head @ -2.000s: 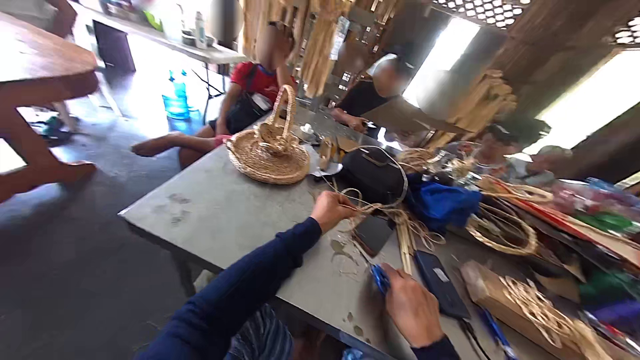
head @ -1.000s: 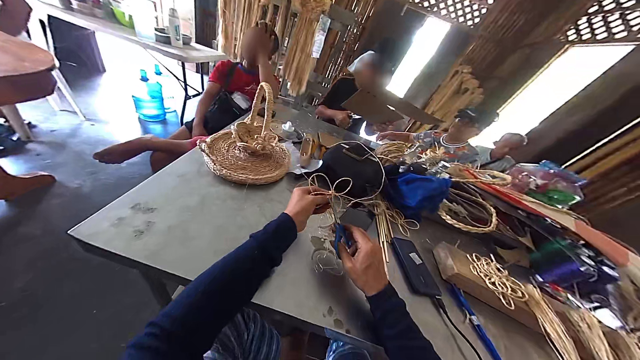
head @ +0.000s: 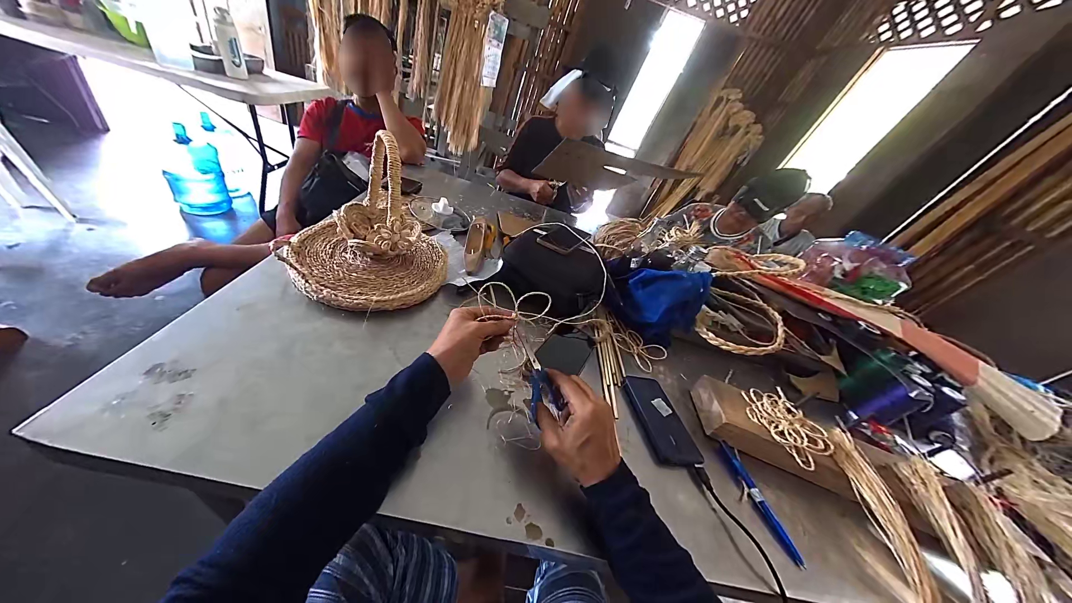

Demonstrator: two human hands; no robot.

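Note:
My left hand (head: 471, 342) pinches a looped piece of thin natural cord (head: 519, 303) above the grey table (head: 335, 394). Blue-handled scissors (head: 543, 394) are in my right hand (head: 579, 429), their blades pointing up toward the cord at my left fingertips. Whether the blades touch the cord cannot be told. Loose thin fibres hang below the loops. A dark phone (head: 565, 353) lies just beyond the scissors, beside several thin sticks (head: 609, 368). To the left of the cord stands a woven fibre basket (head: 364, 266) with a tall arched handle and a woven flower.
A black bag (head: 553, 272) and blue cloth (head: 666, 297) lie behind my hands. To the right are a power bank (head: 662, 419) with a cable, a blue pen (head: 760, 502), a wooden block (head: 720, 409) and fibre bundles. Several people sit beyond the table.
The scissors in my right hand, lower and farther from my left hand two seconds ago, have come up close to the cord at my left fingertips.

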